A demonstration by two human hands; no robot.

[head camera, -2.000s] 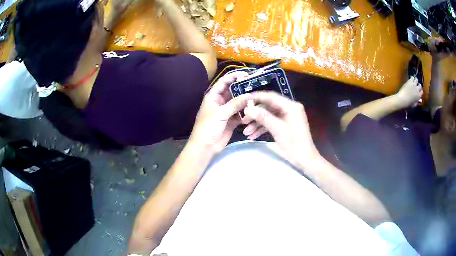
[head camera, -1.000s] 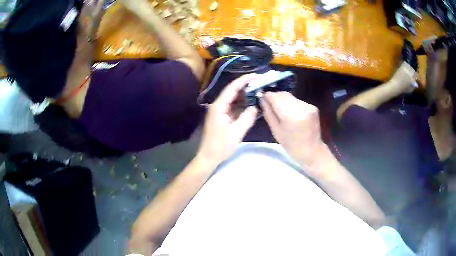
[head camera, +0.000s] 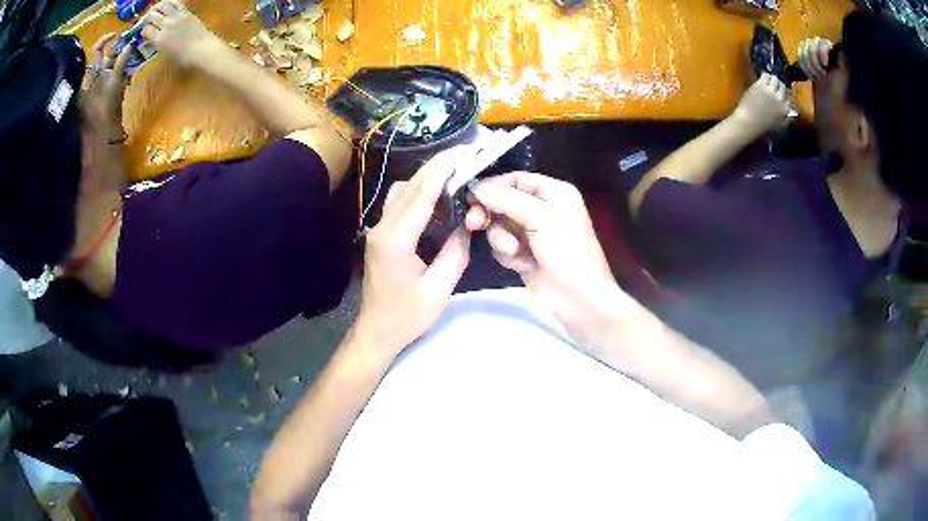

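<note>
The display module point(head camera: 491, 163) is held up above the lap at the bench edge, tilted so its pale long edge shows. My left hand point(head camera: 412, 239) grips its left side. My right hand point(head camera: 539, 224) has thumb and forefinger pinched at the module's near edge; whether a small part is between them is too small to tell. The black rounded housing point(head camera: 458, 102) lies at the bench edge just beyond my left hand, open side up, with a pale inner part. Yellow, orange and white lead wires point(head camera: 363, 168) hang from it beside my left hand.
A person in dark purple point(head camera: 229, 239) sits close at left, handling a blue part point(head camera: 130, 46). Another person point(head camera: 748, 239) sits at right, holding a black part. Tan scraps point(head camera: 292, 49) lie on the orange bench point(head camera: 570, 61). A black bin point(head camera: 117, 448) stands on the floor at lower left.
The view has turned right, so the scene sits further left. The module has tilted from face-up to edge-on. The housing and its wires now show more fully. Both hands still hold the module.
</note>
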